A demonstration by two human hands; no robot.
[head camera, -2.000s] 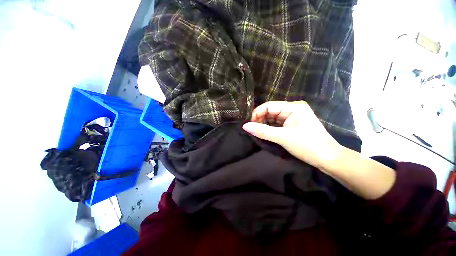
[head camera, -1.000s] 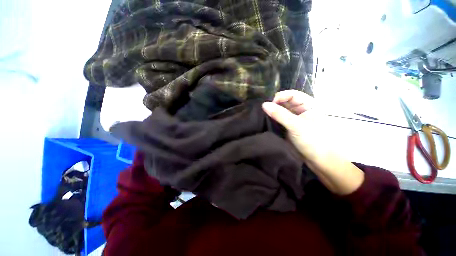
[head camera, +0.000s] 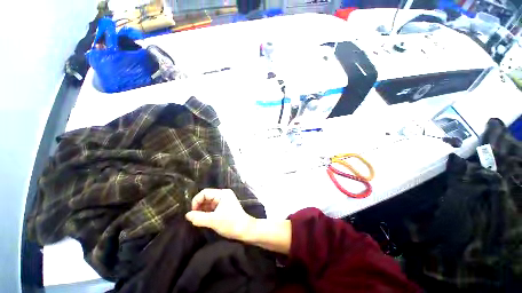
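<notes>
A dark plaid garment piece (head camera: 154, 154) with pale check lines lies bunched on the table at the left. Plain dark lining (head camera: 212, 266) joins it at the lower edge and hangs toward my body. My right hand (head camera: 216, 214) pinches the cloth between thumb and fingertips where plaid and lining meet. My left hand is not visible. Scissors (head camera: 350, 174) with one red and one orange-yellow handle loop lie on the table to the right of my right hand.
A white sewing machine (head camera: 315, 77) with blue stripes stands beyond the scissors. A blue plastic bag (head camera: 122, 67) sits at the back left. More dark plaid cloth (head camera: 486, 217) with a white tag is piled at the right, past the table's front edge.
The view has lifted and turned toward the machine and back of the table. My right hand still pinches the cloth, now lower and further left in view. The blue bins have left view.
</notes>
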